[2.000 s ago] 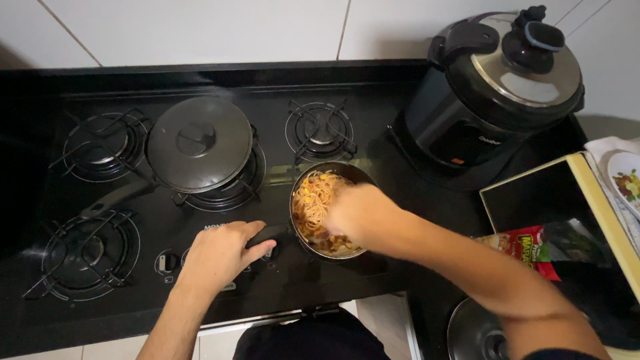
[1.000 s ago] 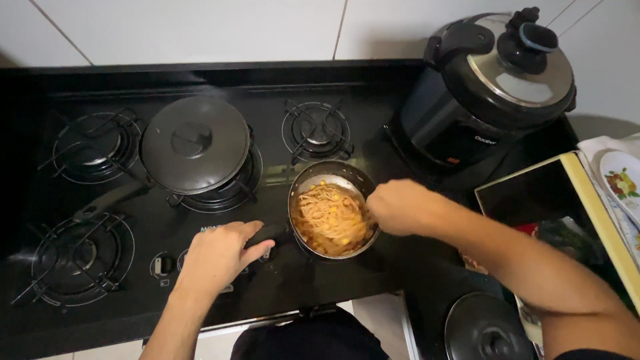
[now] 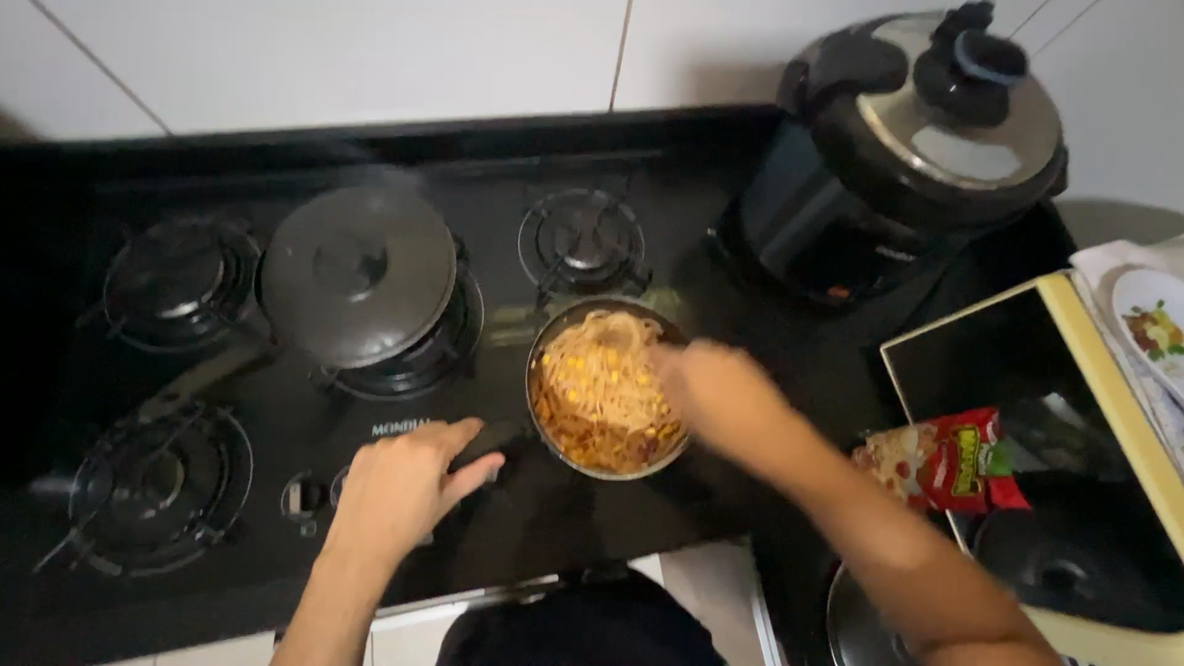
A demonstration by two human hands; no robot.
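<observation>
A round pan [image 3: 546,435] at the front of the black cooktop holds noodles [image 3: 597,370] mixed with corn kernels and reddish-brown bits. At the pan's right rim is my right hand [image 3: 717,388], blurred, its fingers closed; any utensil in it is hidden. My left hand [image 3: 416,462] lies left of the pan, thumb and forefinger around its dark handle [image 3: 495,444], which is hard to make out against the black glass.
A lidded dark pot [image 3: 361,277] sits on a back burner. Beside it are other burners [image 3: 583,240]. An electric pressure cooker [image 3: 906,157] stands back right. A red food packet [image 3: 962,462] lies on a yellow-edged dark panel [image 3: 1101,388], near a plate [image 3: 1147,314] and a dark lid [image 3: 869,620].
My right hand has moved about over and beside the pan, and the noodles have shifted and heaped toward its back. My left hand has stayed at the handle.
</observation>
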